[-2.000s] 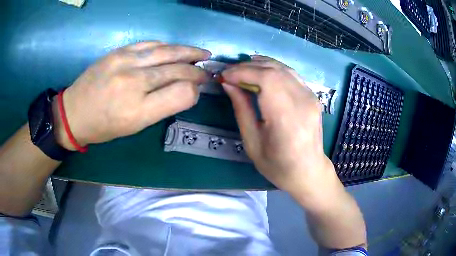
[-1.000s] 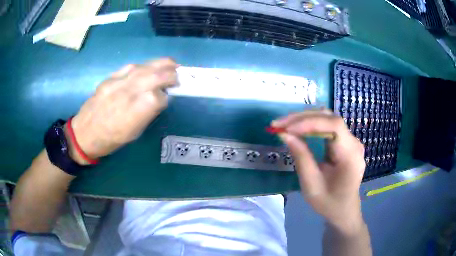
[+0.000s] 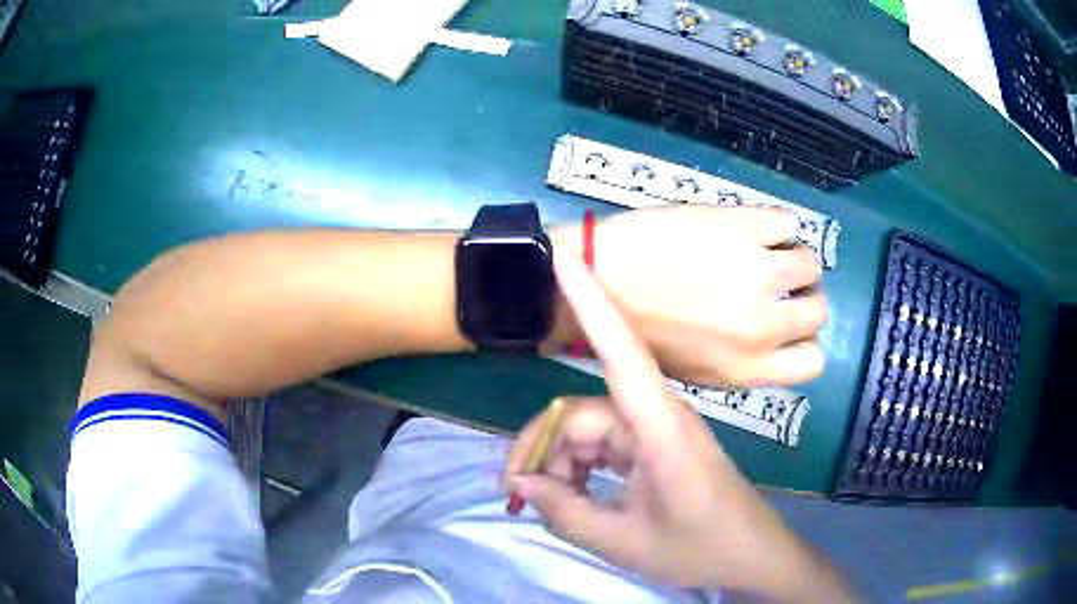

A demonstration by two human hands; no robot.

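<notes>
My left hand (image 3: 720,289) is held palm down over the bench, fingers curled, with nothing seen in it. A black smartwatch (image 3: 506,283) and a red cord are on that wrist. My right hand (image 3: 638,484) is below it, its index finger extended against the left wrist beside the watch. Its other fingers hold a thin brass-yellow tool (image 3: 542,438) with a red tip. One pale six-seat strip (image 3: 661,179) lies behind my left hand, partly covered. Another strip (image 3: 748,407) lies in front, mostly hidden by my hands.
The black component tray (image 3: 933,372) lies at the right. Stacked strips (image 3: 732,100) stand at the back. A tan board (image 3: 390,33) with a thin white strip is at the upper left. Another black tray (image 3: 41,177) is at the far left. A white sheet (image 3: 954,45) lies at the upper right.
My left hand has moved off the rear strip, and its forearm now crosses the view. My right hand has moved left to the watch wrist, still holding the tool. The view has shifted.
</notes>
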